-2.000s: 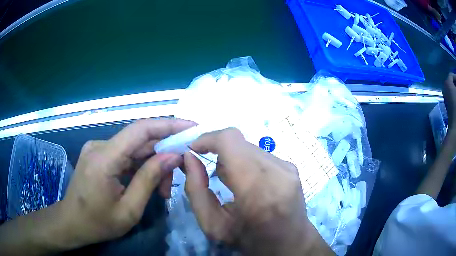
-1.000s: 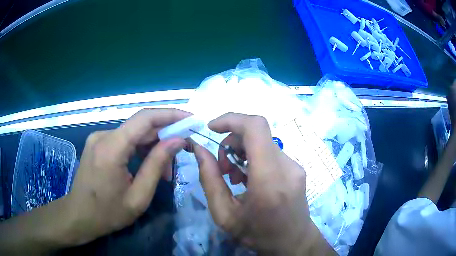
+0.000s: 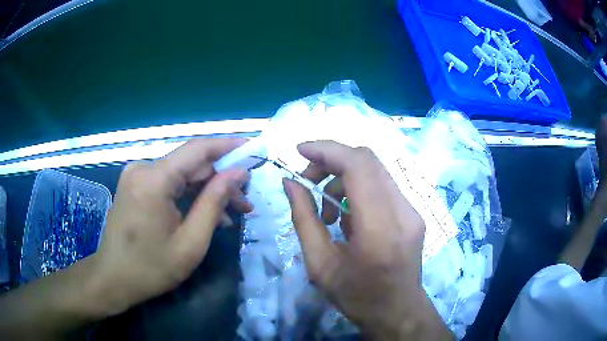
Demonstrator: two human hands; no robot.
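My left hand (image 3: 163, 216) holds a white plastic housing (image 3: 238, 157) between thumb and fingers, over the left part of the bag. A thin dark lead runs from the housing's face to a narrow white stem (image 3: 325, 196) that slants down to the right. My right hand (image 3: 363, 233) is beside the stem, thumb and index finger apart near the lead; the stem lies across the other fingers. Whether they grip it is hard to tell. The clear plastic bag (image 3: 462, 246), full of white housings and glaring white, lies under both hands.
A blue tray (image 3: 459, 93) with scattered assembled pieces stands on the green belt at upper right. A clear tub (image 3: 40, 200) of thin blue-and-white pieces is at left. Pale metal edging (image 3: 133, 141) crosses behind the hands. Another person's arm and white sleeve (image 3: 556, 306) are at right.
My right hand has moved right, away from the housing, and its thumb and index finger have parted. More of the lead and white stem now shows. My left hand still holds the housing.
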